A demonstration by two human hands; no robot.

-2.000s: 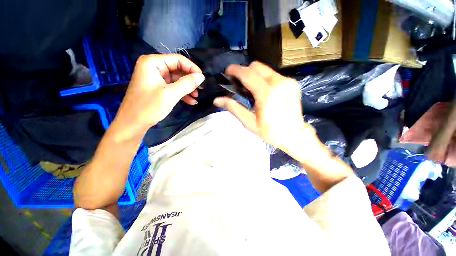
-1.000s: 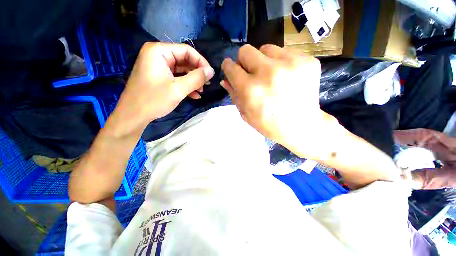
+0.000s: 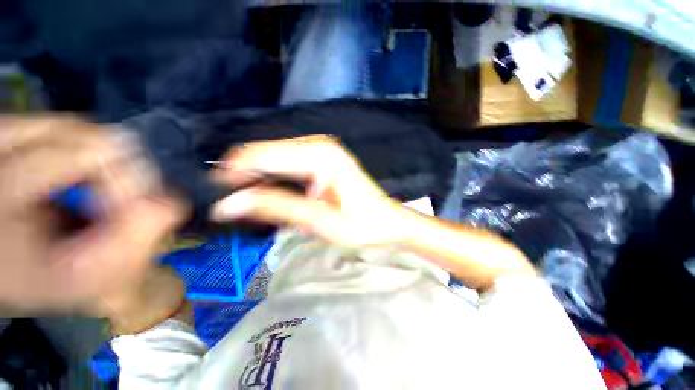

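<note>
My left hand (image 3: 84, 221) is large and blurred at the left edge, close to the camera, with its fingers curled; whether it pinches anything cannot be told. My right hand (image 3: 328, 190) is at the centre, holding a small dark tool (image 3: 282, 181), probably thread snips, between thumb and fingers. A thin pale tip or thread shows at its fingertips, pointing left. The black garment (image 3: 381, 145) lies behind and under the hands. The gap between the hands is dark and shows little detail.
Clear plastic bags (image 3: 526, 183) over dark cloth lie at right. A cardboard box (image 3: 499, 95) with white tags (image 3: 539, 59) stands at the back right. A blue crate (image 3: 206, 268) is below the left hand. Blue denim (image 3: 400, 65) hangs behind. A red thing (image 3: 613, 358) shows at lower right.
The view has shifted, so the background sits further right. My left hand has moved left and closer to the camera, away from the right. My right hand's tool shows again, its fingers pointing left.
</note>
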